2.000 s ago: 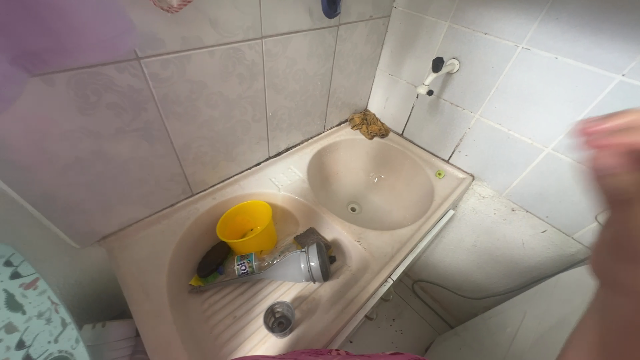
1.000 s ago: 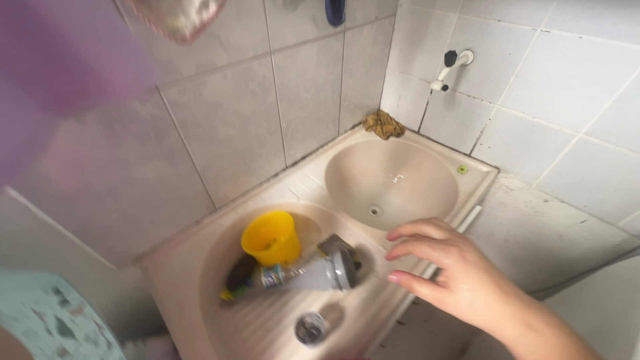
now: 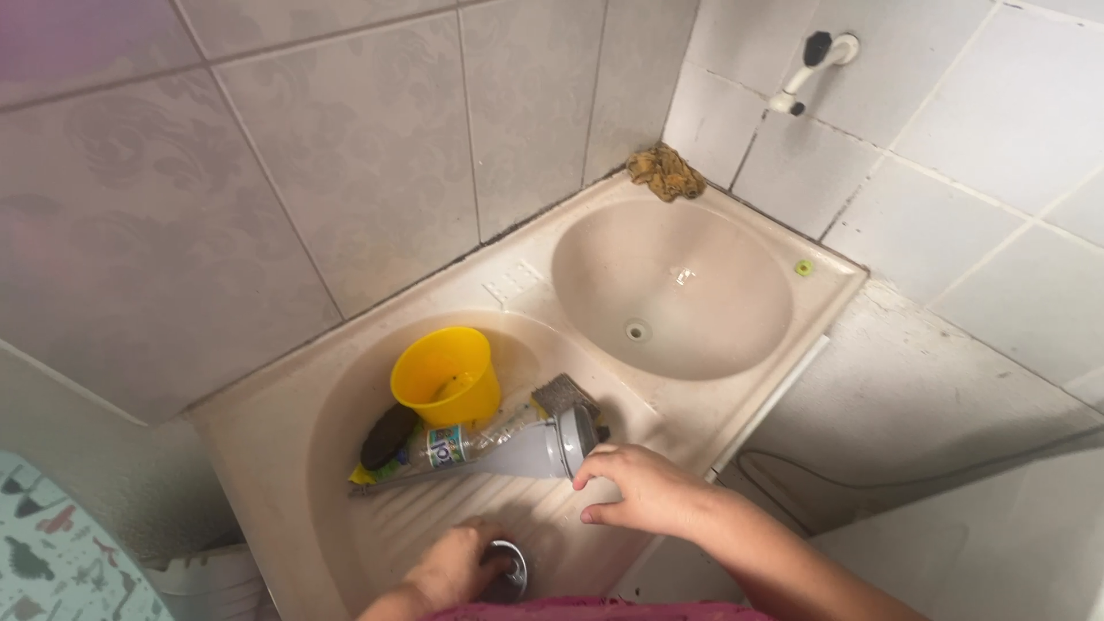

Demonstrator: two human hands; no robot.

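Observation:
My left hand is on a small round grey metallic cup-like part at the bottom of the ribbed basin, its fingers at the rim. My right hand is beside the wide grey end of a translucent grey plastic container, fingers apart; whether they touch it is unclear. Against the container lies a clear plastic bottle with a label. Behind them a yellow plastic tub stands tilted. A dark oval scrubber lies to its left, and a grey-and-yellow sponge lies to its right.
The beige sink has a second, round bowl with a drain. A crumpled brown cloth lies in its back corner. A small green object sits on the right rim. A white tap projects from the tiled wall.
My left hand has come into view at the small round part. My right hand has moved from above the sink's front edge to the grey container's wide end.

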